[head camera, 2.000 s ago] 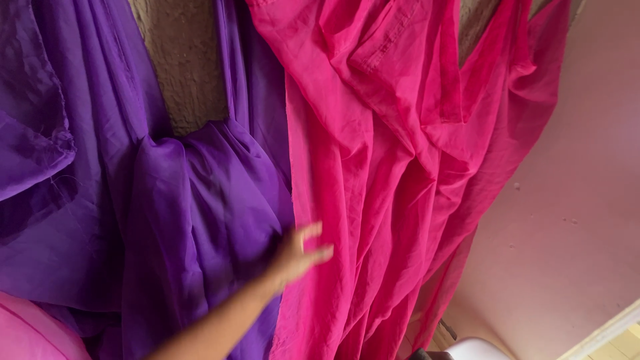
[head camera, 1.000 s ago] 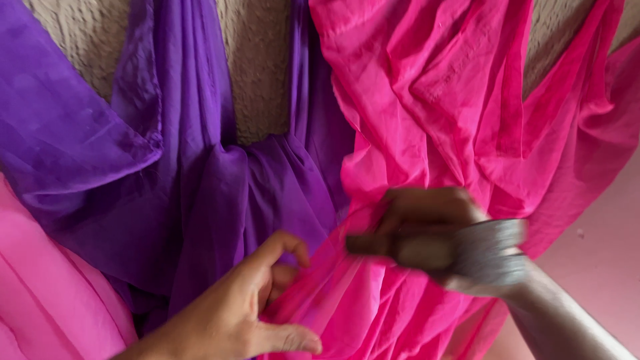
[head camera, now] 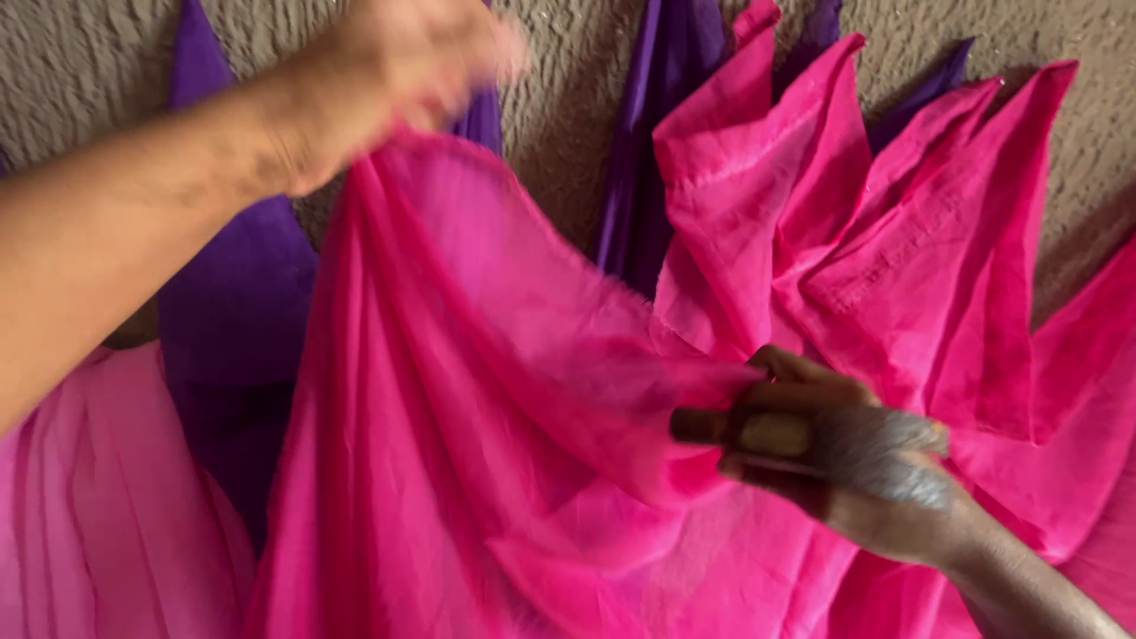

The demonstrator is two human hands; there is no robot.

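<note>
Bright pink sheer fabric (head camera: 399,426) hangs across the middle of the view. Its upper corner is gripped by my left hand (head camera: 399,80), which is raised at the upper left and blurred. My right hand (head camera: 816,444), lower and to the right, is shut on the fabric's edge and on a short dark tool (head camera: 701,426) whose kind I cannot tell. Something silvery lies across the back of that hand. Between my hands the cloth sags in a curve. More pink fabric (head camera: 896,240) hangs behind on the right, pinned up in points.
Behind the cloth is a rough, textured brown wall (head camera: 559,115). Purple fabric (head camera: 231,293) hangs on it at the left, and more purple cloth (head camera: 652,151) hangs near the centre. Paler pink pleated fabric (head camera: 106,497) covers the lower left.
My left hand has moved up, lifting the pink cloth's edge over the purple drape. My right hand, out of view two seconds ago, has hold of the cloth. The view has shifted.
</note>
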